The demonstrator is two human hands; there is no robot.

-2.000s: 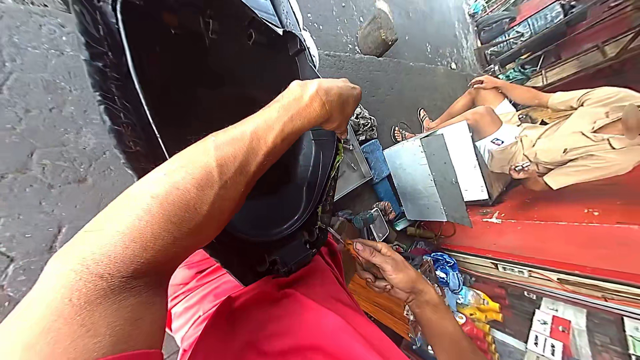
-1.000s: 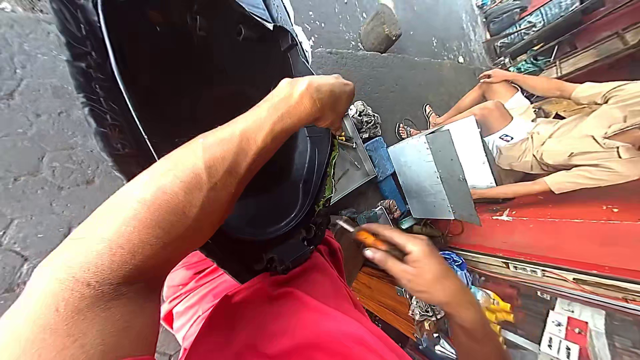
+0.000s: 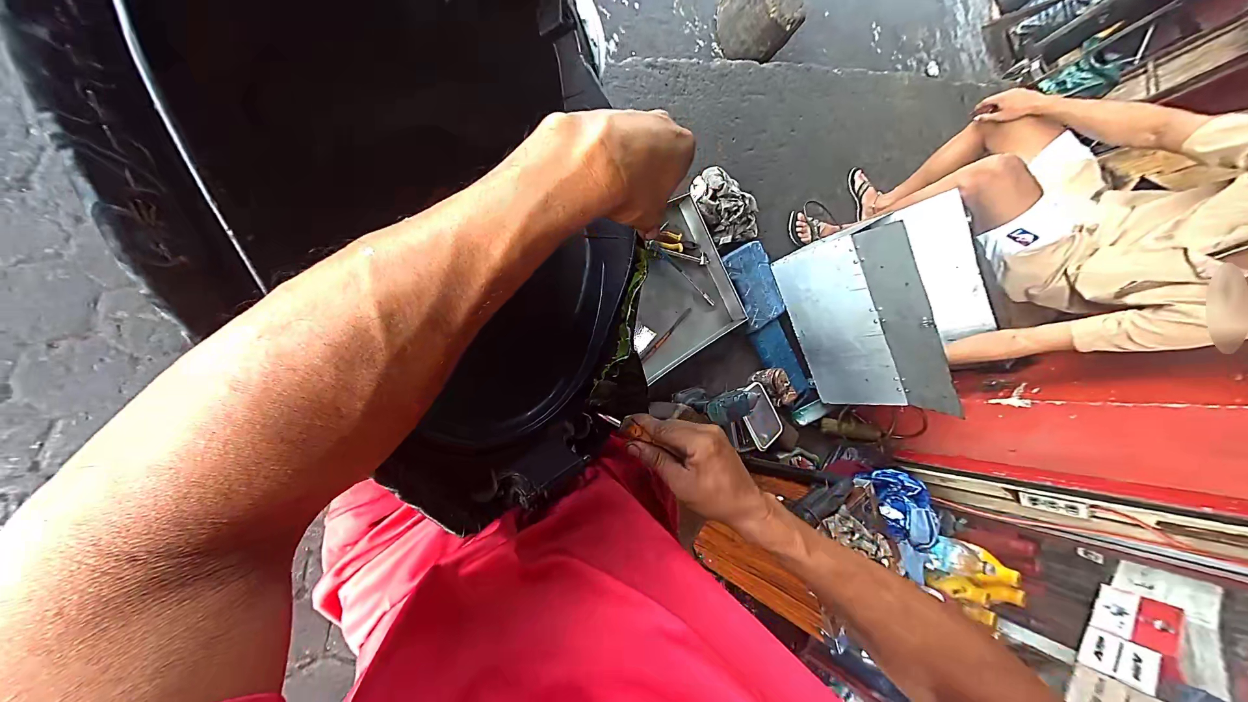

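Observation:
A black motorcycle seat (image 3: pixel 370 117), hollow plastic underside showing, rests on my lap over red clothing. My left hand (image 3: pixel 639 161) is curled over its right edge, with the fingertips hidden; that forearm crosses the shell. My right hand (image 3: pixel 697 463) grips an orange-handled tool that looks like a screwdriver (image 3: pixel 648 436). Its metal tip is at the seat's lower edge, close to a black bracket or hinge part (image 3: pixel 551 468). Black cover material with yellow-green marks (image 3: pixel 624 327) runs along the edge between my hands.
A metal tray (image 3: pixel 721 283) holds hand tools. Beside it are a crumpled cloth (image 3: pixel 723 203), a blue box (image 3: pixel 756 283) and a sheet-metal box (image 3: pixel 838 317). A seated person (image 3: pixel 1111 253) is at the right. A wooden surface (image 3: pixel 756 561), yellow-capped bottles (image 3: pixel 985 575) and small cartons (image 3: pixel 1121 634) lie lower right.
My right hand was drawn back from the seat a second ago, with the tool's shaft showing; it is now close against the lower edge. My left hand stays on the seat's edge.

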